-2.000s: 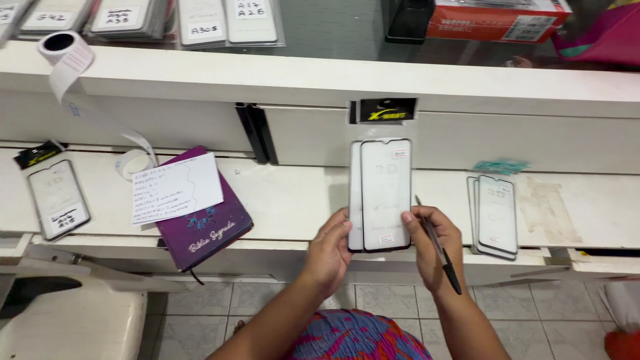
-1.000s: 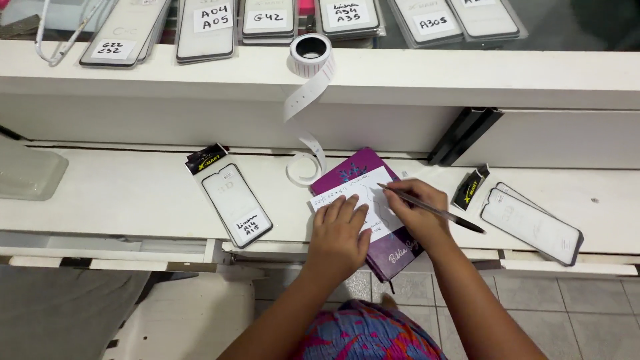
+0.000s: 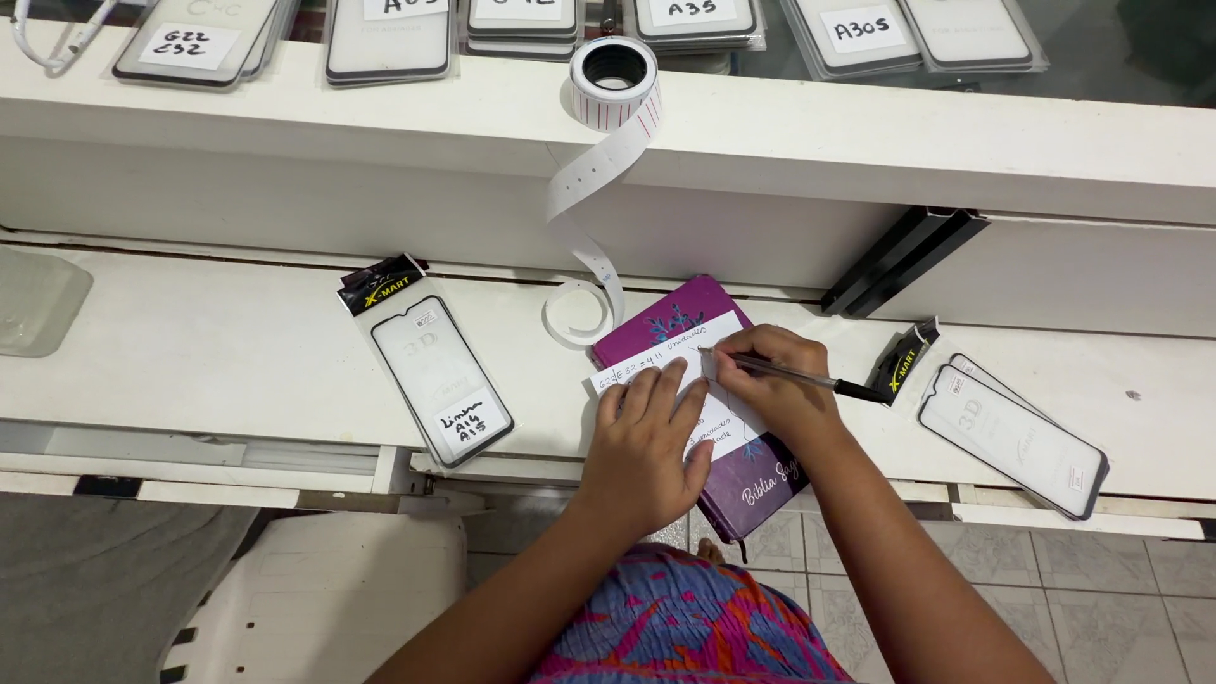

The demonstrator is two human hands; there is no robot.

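A sheet of white paper (image 3: pixel 708 432) with handwriting lies on a purple book (image 3: pixel 736 503) at the edge of the white counter. My left hand (image 3: pixel 646 451) rests flat on the paper with its fingers spread. Held in my right hand (image 3: pixel 781 385) is a black ballpoint pen (image 3: pixel 798 373), its tip touching the upper part of the sheet. To the left lies a packaged phone screen protector (image 3: pixel 442 380) with a handwritten label. Two overlapping screen protectors (image 3: pixel 1016 439) lie to the right, beside a black header card (image 3: pixel 907 363).
A roll of label tape (image 3: pixel 613 84) stands on the upper ledge (image 3: pixel 807 133), its strip hanging down to the counter. Stacks of screen protectors (image 3: pixel 195 43) line the back. A clear plastic container (image 3: pixel 38 302) sits far left, above a partly open drawer (image 3: pixel 218 454) and a white chair (image 3: pixel 332 598).
Two seconds ago both hands held screen protectors, which now lie at the right. Since then my left hand has come onto the paper and the pen has reached it. The view has shifted left.
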